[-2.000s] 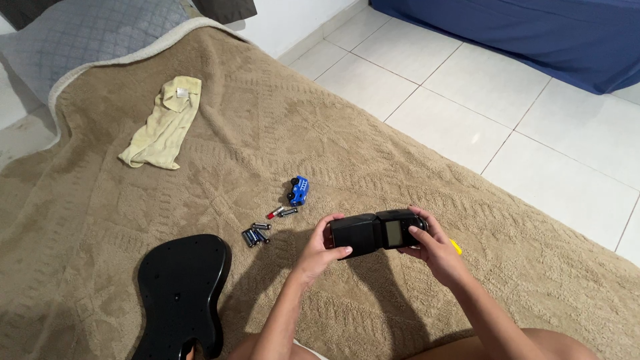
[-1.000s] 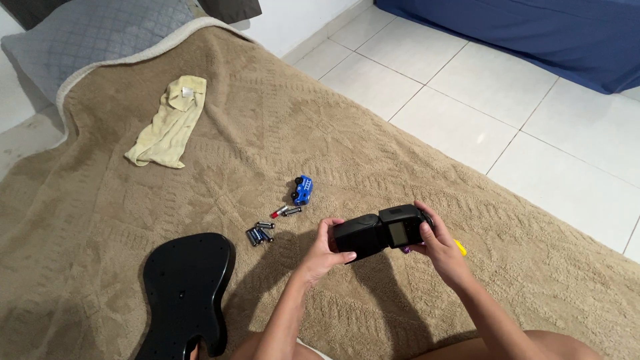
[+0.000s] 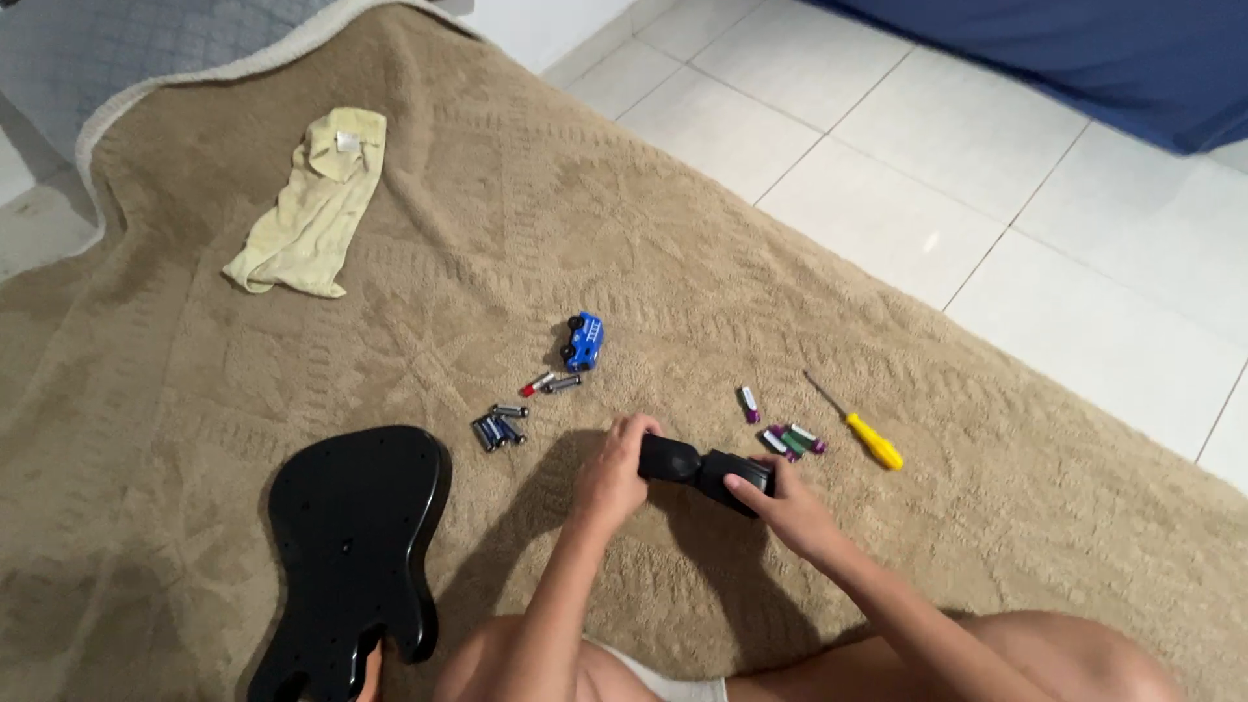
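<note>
Both hands hold a black camera flash unit (image 3: 697, 470) above the brown blanket. My left hand (image 3: 612, 475) grips its head end, and my right hand (image 3: 788, 502) holds the other end, thumb on the near side. Its screen does not show. Just beyond my right hand lie several batteries with white, green and purple wrappers (image 3: 792, 441), with one more (image 3: 749, 404) apart from them. A screwdriver with a yellow handle (image 3: 874, 442) is to their right. Left of my left hand are several dark batteries (image 3: 499, 429), a red-ended battery (image 3: 536, 384) and a blue toy car (image 3: 583, 341).
A black guitar-shaped body (image 3: 356, 546) lies at the lower left. A pale yellow cloth (image 3: 317, 210) rests on the blanket (image 3: 604, 224) at the upper left. Past the blanket's edge are white floor tiles (image 3: 907, 185) and a blue fabric cover (image 3: 1082, 58). My legs border the near side.
The flash has been lowered toward me and turned, so its screen no longer shows. The screwdriver and the purple-ended batteries, mostly hidden earlier, are now in plain sight.
</note>
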